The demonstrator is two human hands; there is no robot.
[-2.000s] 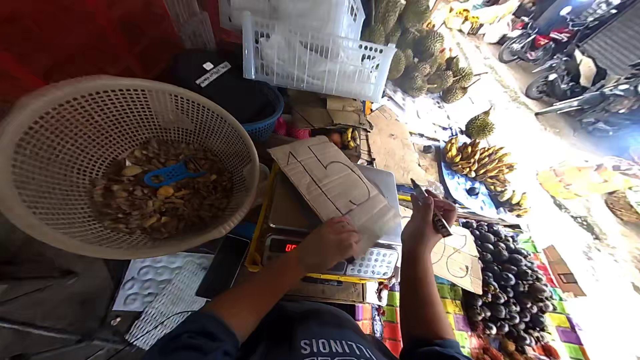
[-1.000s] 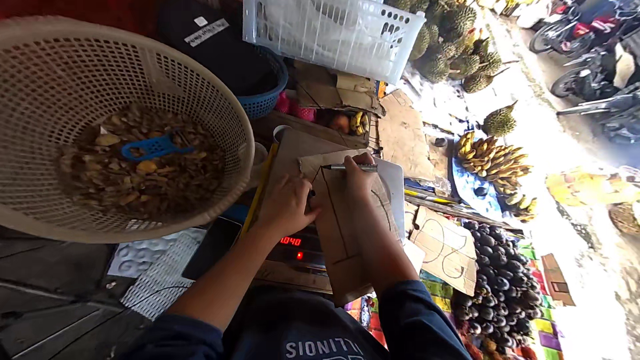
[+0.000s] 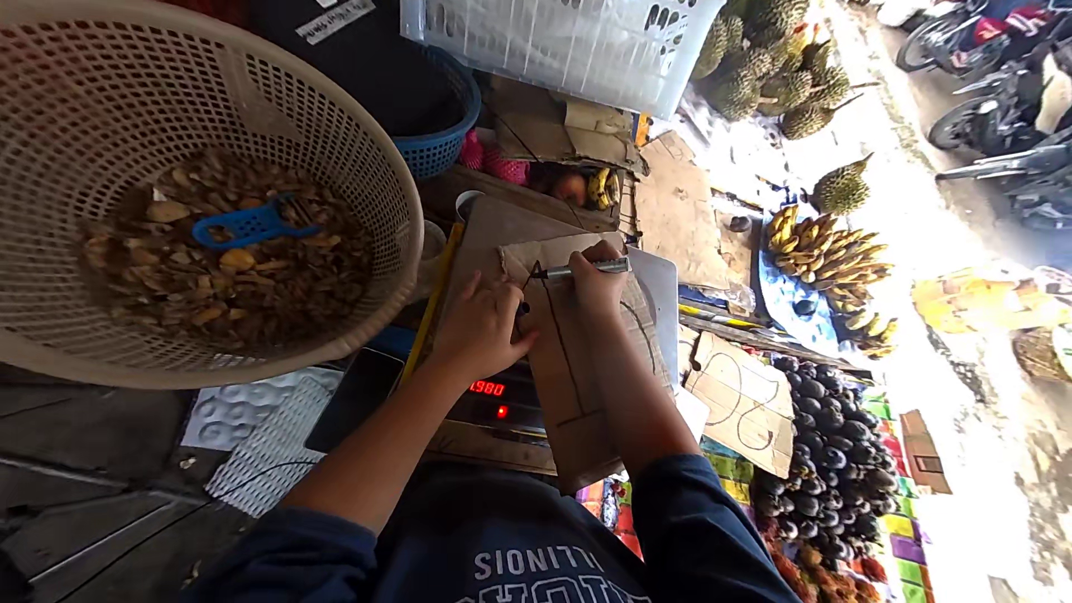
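A brown cardboard piece point(image 3: 559, 368) with dark marker lines lies over a digital weighing scale point(image 3: 494, 222), whose red display is lit. My right hand point(image 3: 600, 280) grips a grey marker point(image 3: 610, 265), its dark tip at the upper left of the cardboard. On the cardboard's left edge rests my left hand point(image 3: 486, 322), fingers spread, with a small black thing by its fingertips, perhaps the marker's cap. Whether that hand holds it I cannot tell. To the right lies another marked cardboard piece point(image 3: 741, 398).
A large woven plastic basket point(image 3: 394, 251) with peelings and a blue plastic tool point(image 3: 251, 224) stands left. A white crate point(image 3: 544, 42) is above. Durians point(image 3: 783, 75), bananas point(image 3: 825, 251) and dark round fruits point(image 3: 825, 452) lie right. A black phone or tablet point(image 3: 356, 398) lies lower left.
The cardboard has turned on the scale since the oldest frame, and the right hand has moved left onto it with the marker. Since the middle frame, the hands have kept nearly the same place.
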